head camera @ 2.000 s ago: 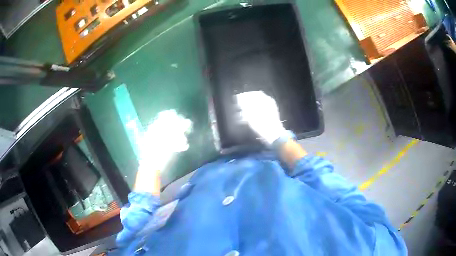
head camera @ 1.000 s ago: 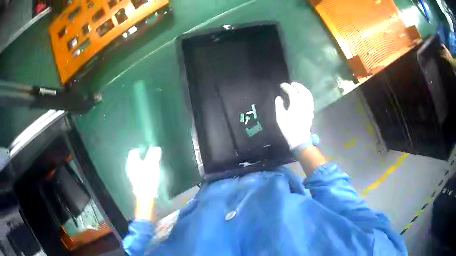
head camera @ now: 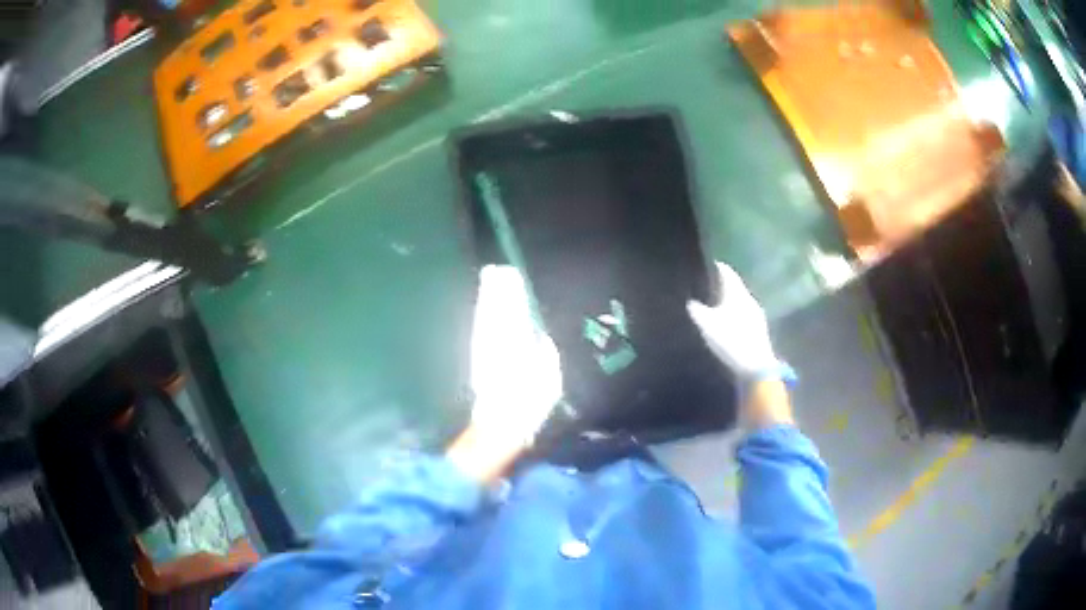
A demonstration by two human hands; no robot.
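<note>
A black bin [head camera: 595,155] lies in front of me on the green mat. The long teal strip [head camera: 505,229] lies along the bin's left inner side. My left hand [head camera: 512,352], in a white glove, is over the bin's left edge and covers part of the strip; blur and glare hide whether its fingers grip it. Small teal pieces [head camera: 615,338] lie on the bin floor between my hands. My right hand [head camera: 736,324], also white-gloved, is at the bin's right edge with thumb and fingers apart; it seems to hold nothing.
An orange cover plate with cutouts [head camera: 256,75] is at the upper left. An orange perforated tray [head camera: 875,113] is at the upper right, above a dark box [head camera: 965,334]. A dark arm [head camera: 131,232] reaches in from the left. A dark frame with a board [head camera: 197,506] stands lower left.
The teal strip has moved right from the mat into the bin, with my left hand following to the bin's left edge. My right hand stays by the right edge.
</note>
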